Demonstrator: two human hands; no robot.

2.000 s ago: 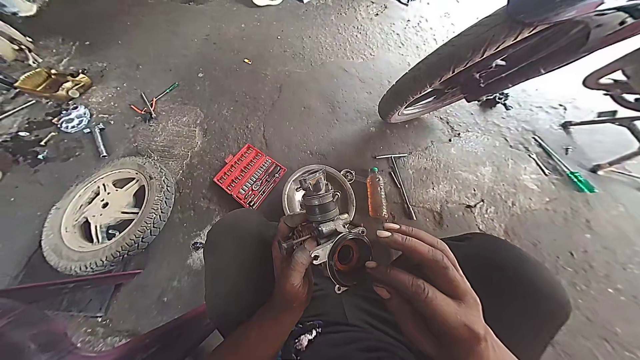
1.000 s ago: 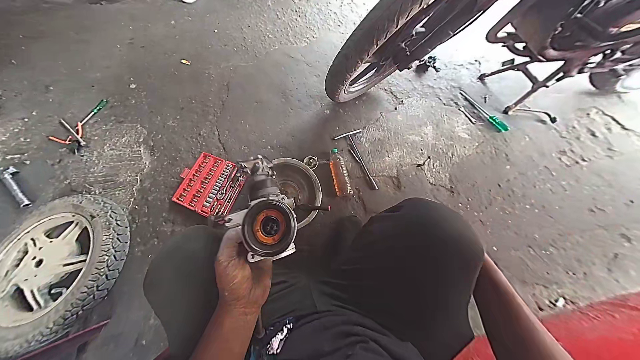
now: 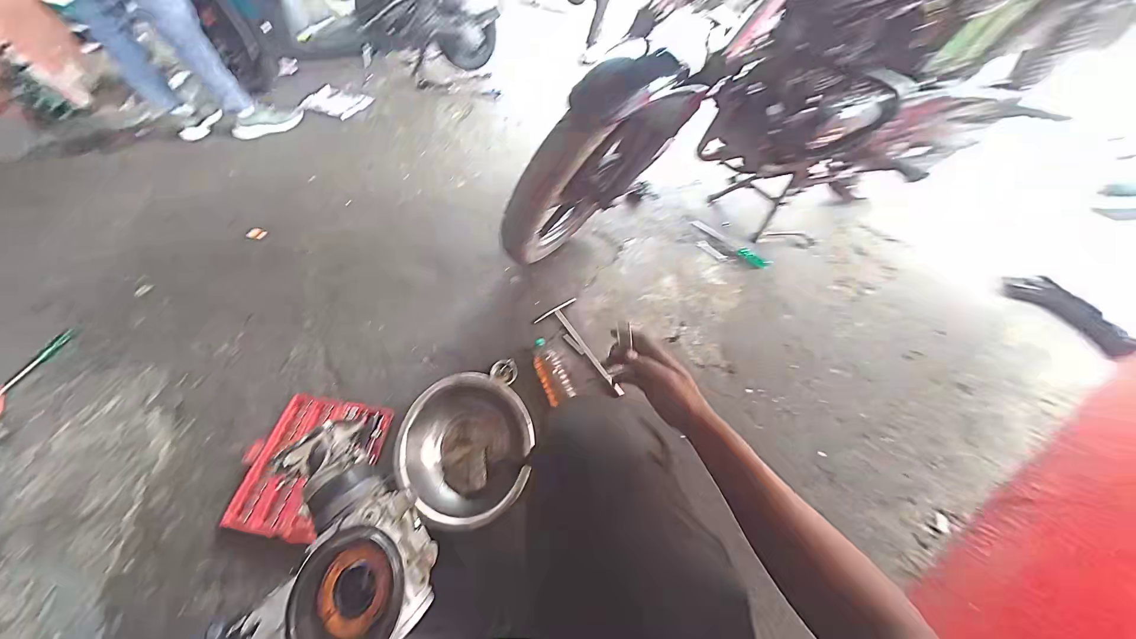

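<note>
At the lower left is a metal engine part point(image 3: 359, 568), which looks like a carburetor, its round black-rimmed opening with an orange-brown ring inside facing up. My left hand is not in view, so its hold on this part cannot be seen. My right hand point(image 3: 657, 377) reaches beyond my knee, its fingers bent beside a T-handle wrench point(image 3: 579, 339) on the floor. Blur hides whether it grips anything. A steel bowl point(image 3: 410, 461) with murky contents stands between the engine part and my knee. Partly behind the part lies a red socket set case point(image 3: 266, 497).
A small bottle of orange liquid point(image 3: 548, 377) lies by the T-handle wrench. Ahead stands a motorcycle point(image 3: 568, 177) with a green-handled screwdriver point(image 3: 753, 258) near it. Another green-handled tool point(image 3: 53, 348) lies far left. A person's legs point(image 3: 169, 53) show at upper left. Something red fills the lower right.
My right hand, at the engine part two seconds ago, is now out by the T-handle wrench. My left hand, earlier holding the part, has left the view. The view has swung up.
</note>
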